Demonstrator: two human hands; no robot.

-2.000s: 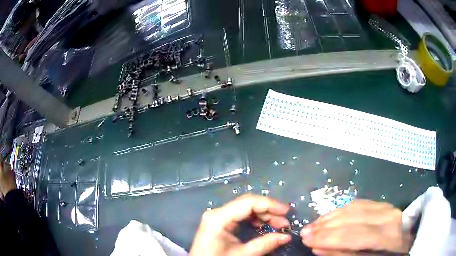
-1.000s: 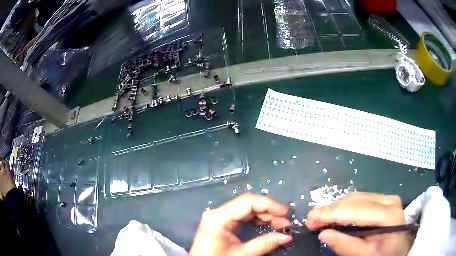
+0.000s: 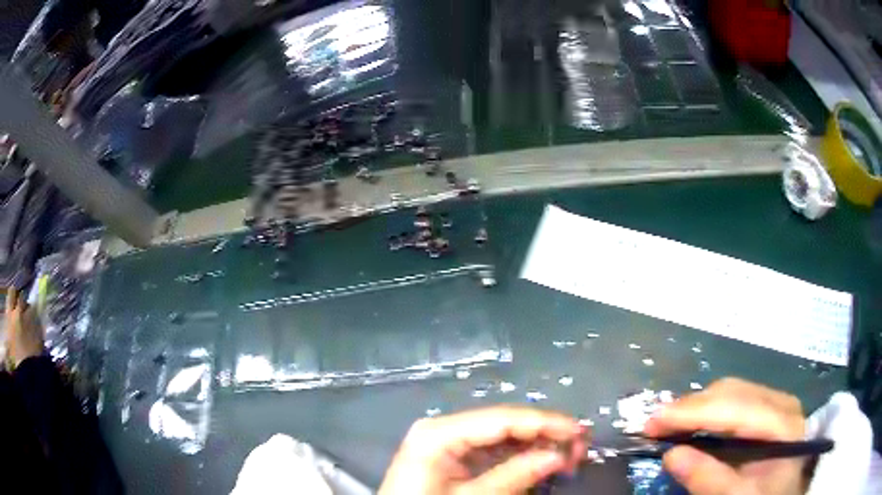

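Note:
My left hand (image 3: 493,452) is at the bottom centre, thumb and fingertips pinched together. What it pinches is tiny, blurred and mostly hidden by the fingers, likely a small dark component. My right hand (image 3: 740,435) is just right of it and holds black tweezers (image 3: 764,447), whose tip points left toward my left fingertips. A heap of small white bits (image 3: 638,410) lies beside my right fingertips, with more bits scattered around. A shiny blue piece (image 3: 646,474) shows below, between the hands. The long white sticker sheet (image 3: 687,285) lies beyond my right hand.
Dark small components (image 3: 421,232) lie loose and piled across the pale strip (image 3: 619,162). Clear trays (image 3: 367,338) lie left of centre. A yellow tape roll (image 3: 853,155), a white roll (image 3: 808,182) and a red container (image 3: 752,31) are far right. Another person's hand (image 3: 21,329) is at the left edge.
The black tweezers came into view in my right hand, which has shifted slightly right. The blue piece now shows between the hands. The whole view has shifted, so the table items sit lower and further right.

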